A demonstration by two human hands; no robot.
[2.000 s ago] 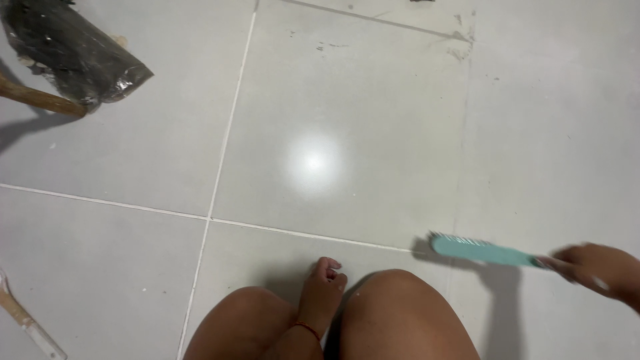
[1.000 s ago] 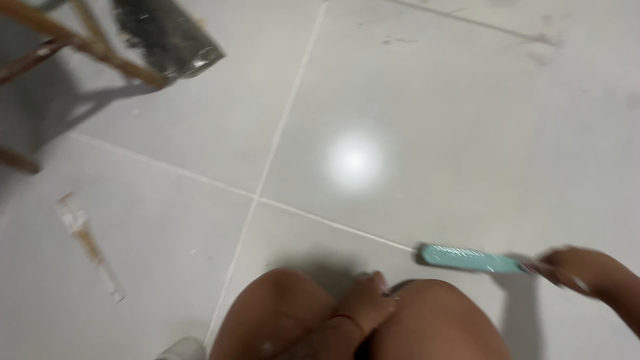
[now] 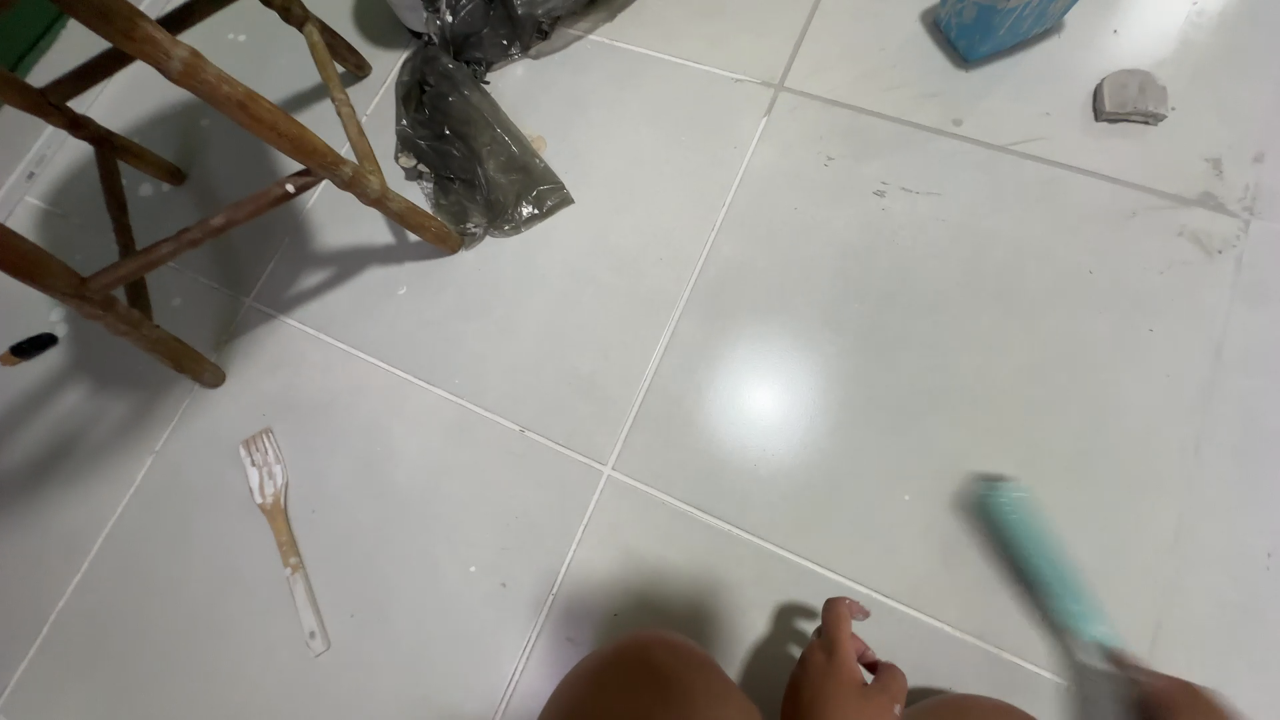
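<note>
My right hand (image 3: 1165, 695), at the lower right edge and blurred, is closed around the handle of a teal brush (image 3: 1045, 560). The brush slants up and left over the pale floor tiles, and motion blur hides whether its bristles touch them. Between my knees, my left hand (image 3: 845, 670) has curled fingers and nothing visible in it. A wooden fork (image 3: 280, 525) with white-smeared tines and a white handle end lies on the tiles at the left.
Wooden stool legs (image 3: 270, 120) stand at the upper left, beside a dark plastic bag (image 3: 475, 150). Toward the top right are a blue object (image 3: 1000, 25) with pale smears and a grey block (image 3: 1130, 97). My knee (image 3: 655, 680) shows at the bottom.
The teal brush has swung from lying nearly sideways to slanting up and left, still in my right hand. The view has shifted left, showing more of the stool.
</note>
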